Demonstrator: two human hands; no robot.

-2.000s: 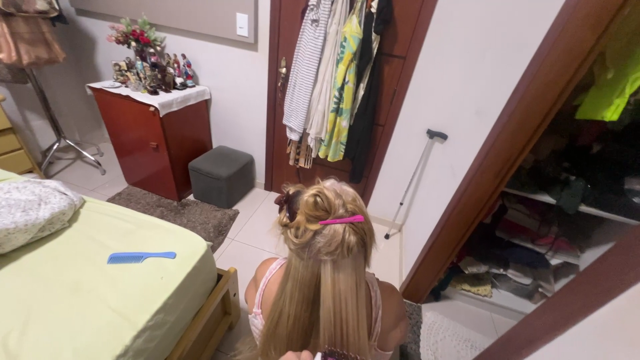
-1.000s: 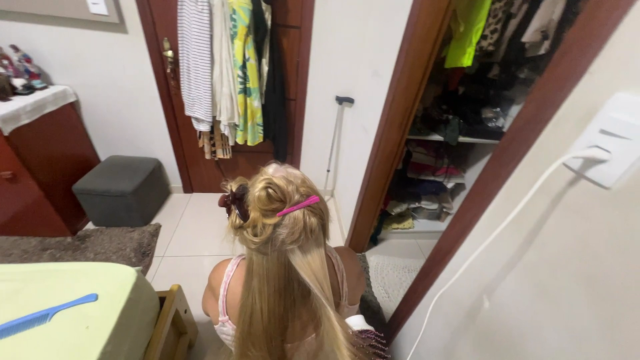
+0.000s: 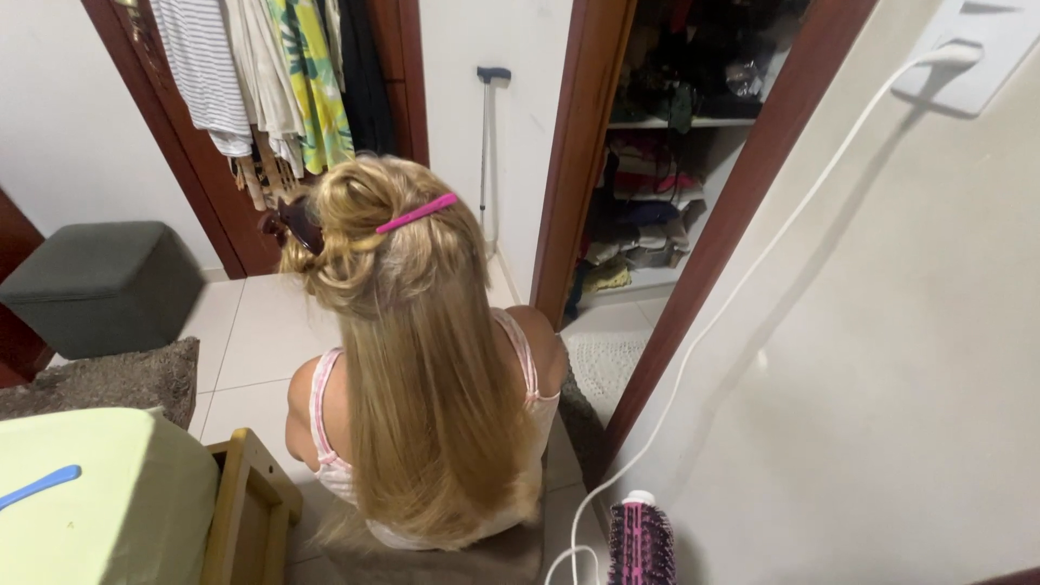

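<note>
Neither of my hands shows in the head view now. A hot-air styling brush (image 3: 642,540) with black and pink bristles and a white tip stands upright at the bottom edge, its handle out of frame. Left of it, a person sits with their back to me, long blond hair (image 3: 431,406) hanging straight down. The upper hair is pinned up with a pink hair clip (image 3: 417,213) and a dark claw clip (image 3: 299,225). A white cord (image 3: 715,317) runs from the wall outlet (image 3: 967,61) down beside the brush.
At the left are a bed with a pale green sheet (image 3: 106,496), a blue comb (image 3: 41,486) on it, and a grey ottoman (image 3: 101,284). Clothes (image 3: 313,89) hang on a door. A walking cane (image 3: 485,146) leans on the wall near an open closet (image 3: 650,227).
The view has swung right. The styling brush has moved away from the hair to its right, and the lengths now hang together. The part of a hand seen two seconds ago is out of view.
</note>
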